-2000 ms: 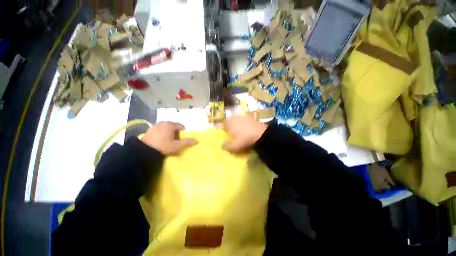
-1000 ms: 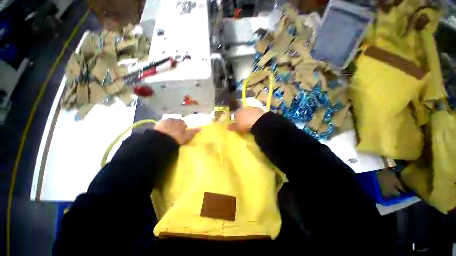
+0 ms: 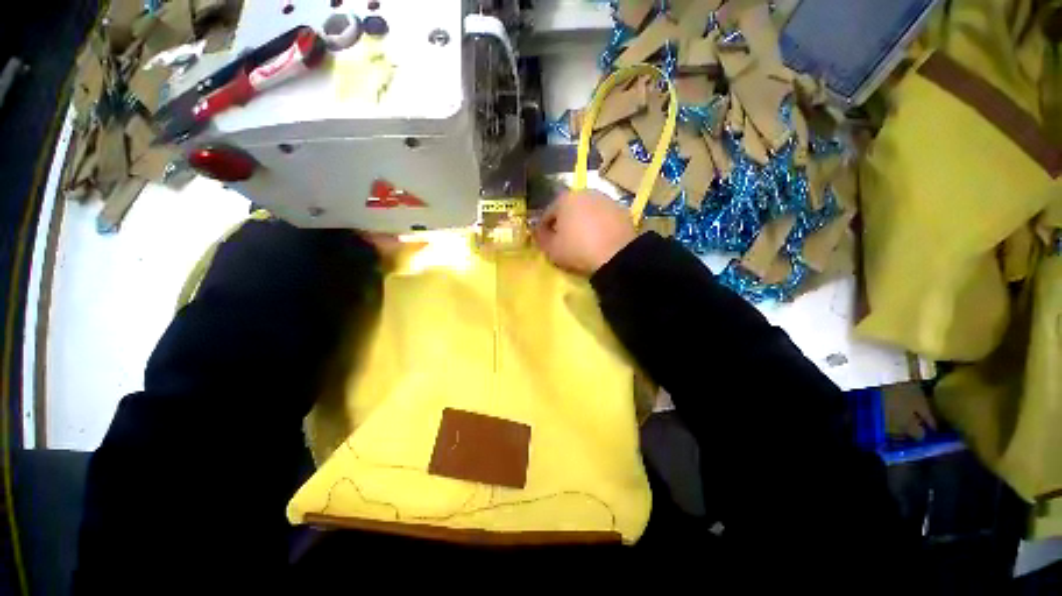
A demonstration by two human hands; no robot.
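Observation:
The yellow bag [image 3: 512,338] lies in front of me, its top edge at the work clamp [image 3: 503,224] under the sewing machine head [image 3: 361,163]. A brown patch [image 3: 480,447] and a brown trim [image 3: 466,533] show on it. My right hand [image 3: 586,229] holds the bag's top edge just right of the clamp. My left hand [image 3: 390,243] is mostly hidden behind my sleeve and under the machine head; its grip cannot be seen. A yellow handle loop [image 3: 667,140] stands up beyond my right hand.
Tan tabs with blue-wrapped clasps [image 3: 734,175] are heaped right of the head, and more tan tabs [image 3: 128,93] at the left. A red-handled tool [image 3: 262,76] lies on the head. A control panel [image 3: 856,41] and yellow bags [image 3: 943,233] are at the right, above a blue bin [image 3: 868,421].
The view has moved closer to the machine. The bag's top edge is now at the clamp. My left hand has moved under the machine head's edge, and my right hand is beside the clamp.

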